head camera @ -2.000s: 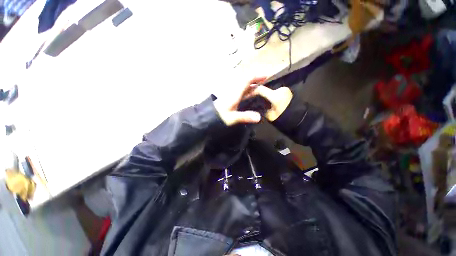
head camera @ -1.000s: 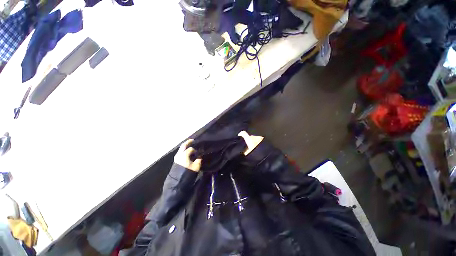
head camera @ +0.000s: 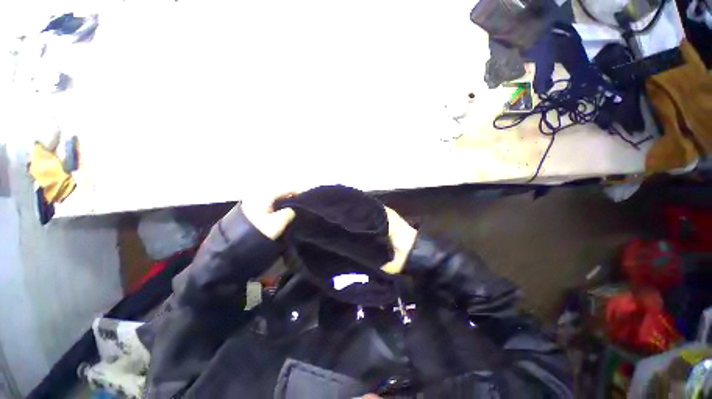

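A matt black cloth piece (head camera: 339,226) is bunched in front of my chest, just off the table's near edge. A white patch shows at its lower part. My left hand (head camera: 269,216) grips its left side; the fingertips are partly hidden in the cloth. My right hand (head camera: 401,241) holds its right side, with the fingers largely hidden behind it. My glossy black jacket (head camera: 211,312) with silver cross-ended cords lies directly below the cloth.
The white table (head camera: 273,93) spans the front. At its right are a tangled dark cord (head camera: 562,109), navy cloth (head camera: 558,54) and a mustard cloth (head camera: 683,101). A small mustard piece (head camera: 51,173) lies at the left end. Red bags (head camera: 644,312) are at the lower right.
The view has turned, so the table edge now runs nearly level. Both hands have raised the black cloth towards the table edge, and it looks more spread. The white patch now shows.
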